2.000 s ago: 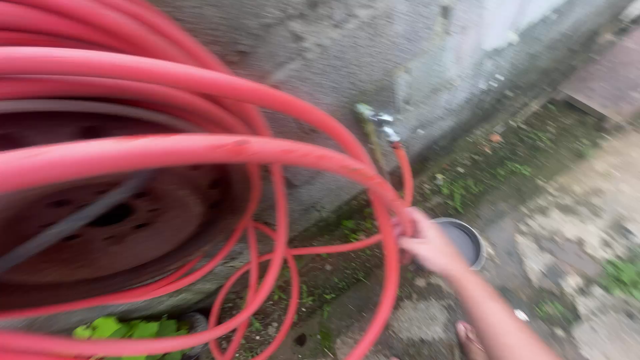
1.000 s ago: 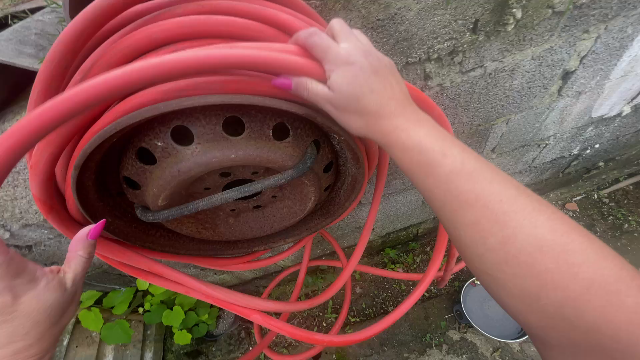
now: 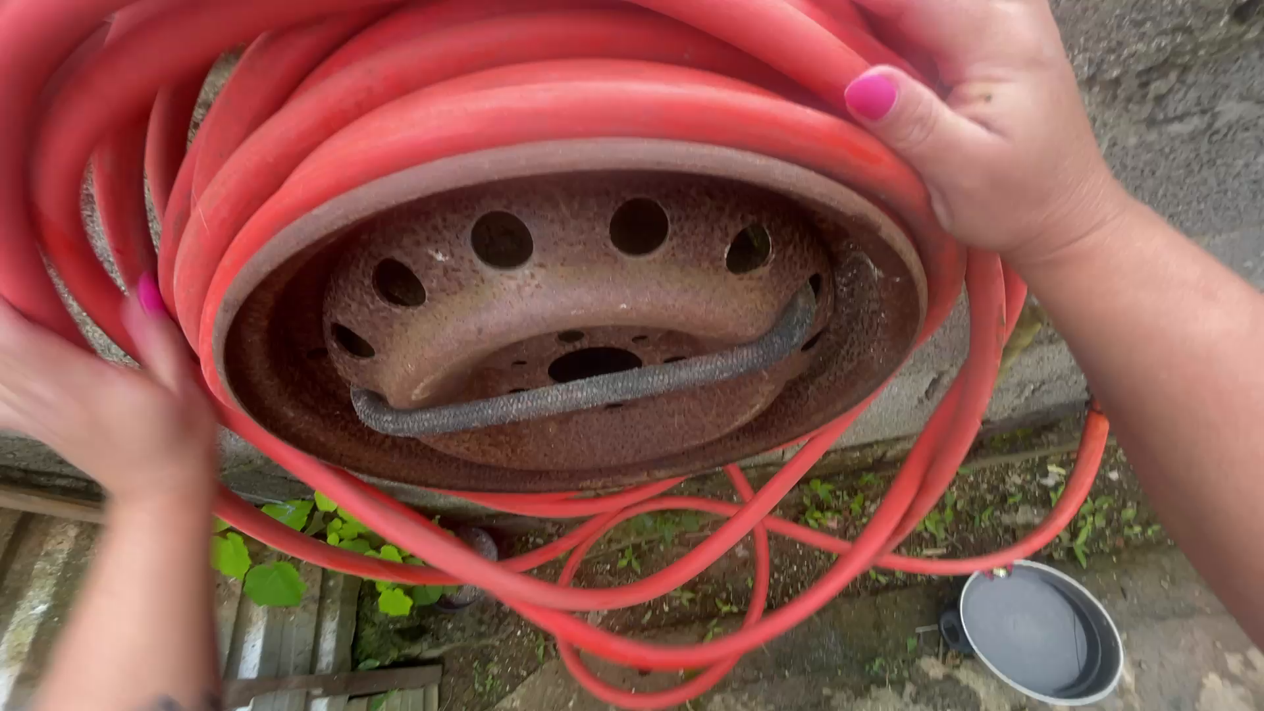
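A red garden hose [image 3: 553, 99] lies in thick coils around a rusty steel wheel rim [image 3: 592, 444] at the wall. A dark, rough-surfaced bar [image 3: 583, 395] crosses the rim's face. My right hand [image 3: 997, 128] grips the coils at the upper right, thumb on the hose and the other fingers hidden. At the left edge, my left hand [image 3: 118, 405] is round hose loops beside the rim, slightly blurred, its fingers partly hidden. Looser loops hang below the rim, and one length runs to the right behind my right forearm.
Behind the rim stands a rough concrete block wall [image 3: 1175, 109]. A round grey pan [image 3: 1037, 632] sits on the ground at the lower right. Green leafy plants [image 3: 276, 583] and corrugated sheets [image 3: 286, 632] are at the lower left; small weeds grow along the wall.
My left hand was open beside the rim and now holds hose loops. My right hand, first on a loop near the tap, is now at the coils' upper right. The view has come closer to the rim.
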